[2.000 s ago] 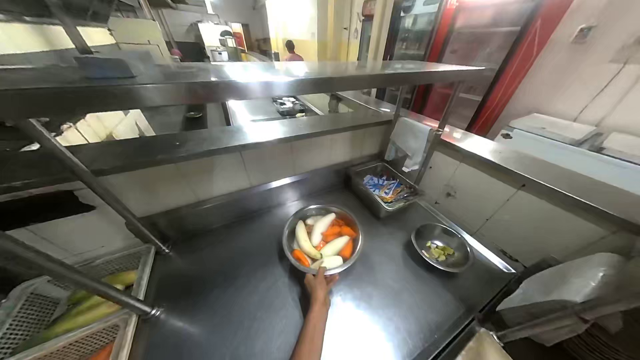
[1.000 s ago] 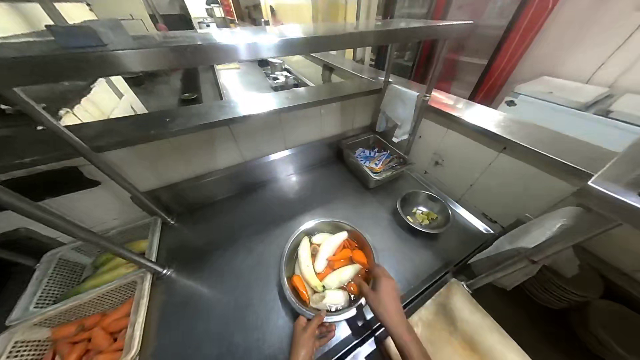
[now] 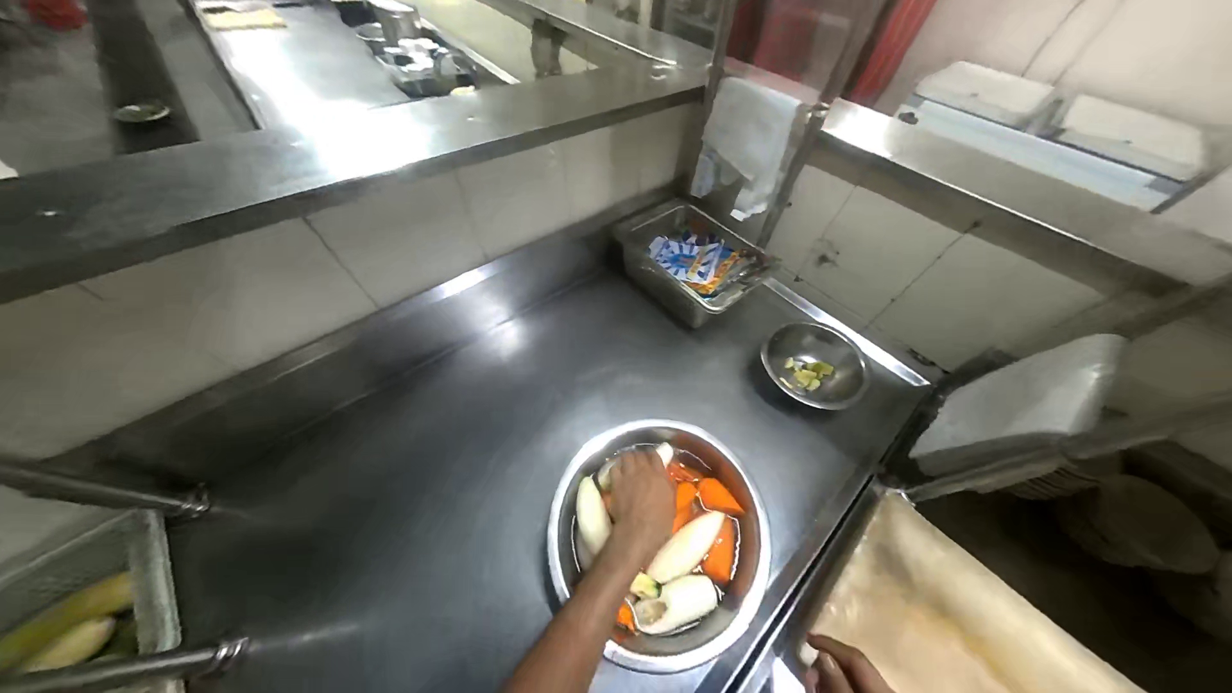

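Note:
A steel bowl stands on the steel counter, holding peeled white vegetables and orange carrots in liquid. My left hand reaches into the bowl from the near side, its fingers curled over a white vegetable at the far side; its grip is partly hidden. At the bottom edge, right of the bowl, my right hand is only partly visible at the edge of a pale board. Something whitish shows by its fingertips, and its grip is unclear.
A small steel bowl with yellow-green pieces stands at the right. Behind it is a steel tray of colourful packets, with a white cloth hanging above. A vegetable crate stands at the left. Metal posts cross the left side.
My left hand has moved from the bowl's near rim into the bowl. My right hand has left the bowl's right rim and is now near the board. The view has moved closer.

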